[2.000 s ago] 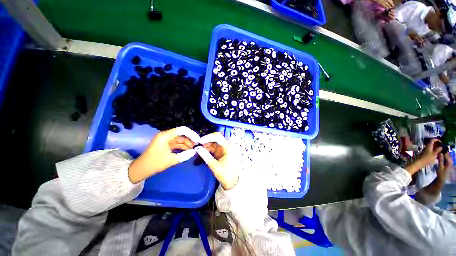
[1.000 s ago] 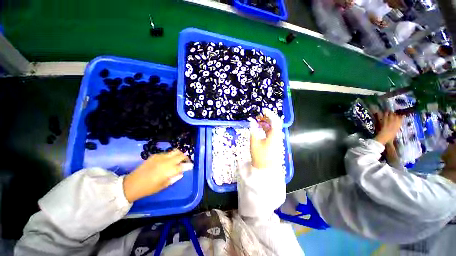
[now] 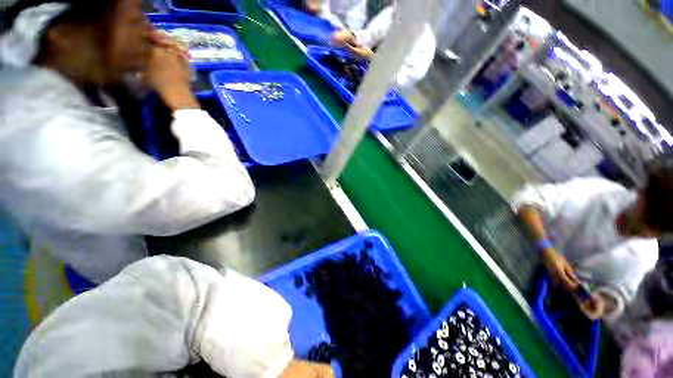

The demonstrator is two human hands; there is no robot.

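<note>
My left hand (image 3: pixel 310 369) is cut off by the bottom edge, at the near side of the large blue tray (image 3: pixel 291 284); its fingers are not clearly visible. My right hand is out of the picture. Black pieces (image 3: pixel 354 303) lie heaped in that tray. Black pieces with white rings (image 3: pixel 461 351) fill part of a second blue tray (image 3: pixel 466 299) at the bottom, also cut off. The tray of white pieces is not in view.
A coated person (image 3: pixel 111 162) sits at the left, elbow on the dark worktop (image 3: pixel 295 214). A blue tray (image 3: pixel 284 133) with a few pale pieces stands beyond, near a metal post (image 3: pixel 369 103). The green belt (image 3: pixel 387 192) runs diagonally. Another worker (image 3: pixel 590 229) is at right.
The view has swung left and up. The trays have shifted to the bottom of the picture, my right hand has left it, and the neighbouring person at the left has appeared.
</note>
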